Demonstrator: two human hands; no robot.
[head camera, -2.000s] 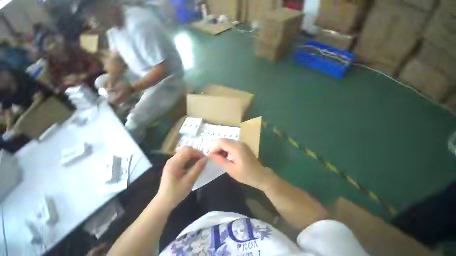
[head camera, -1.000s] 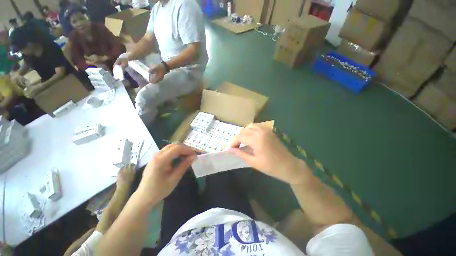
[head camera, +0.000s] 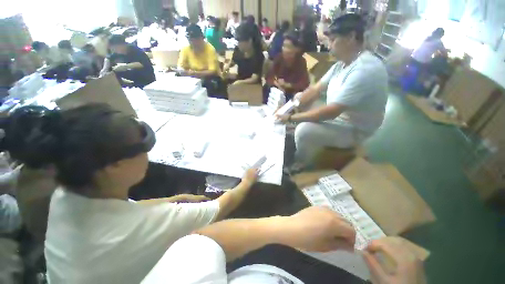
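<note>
My left hand (head camera: 324, 230) reaches in from the lower left, with its fingertips pinched on the edge of a thin white leaflet (head camera: 346, 263). My right hand (head camera: 394, 262), cut off by the bottom edge, pinches the same leaflet close to the left fingertips. The leaflet hangs below the fingers, partly hidden by my left hand. Behind my hands is an open brown shipping carton (head camera: 390, 197) with rows of small white boxes (head camera: 335, 186) in it. One block of boxes sits higher than the rest.
A person in white (head camera: 111, 233) sits close at my left, one hand at a small white box on the white table (head camera: 221, 125). Another person (head camera: 357, 89) sits beyond the carton, holding white boxes. Flat white pieces (head camera: 174, 95) are piled on the table; more workers sit behind.
The view has swung left and up, so the neighbour and the far workers show. My hands now appear at the lower right, closer together, still on the leaflet.
</note>
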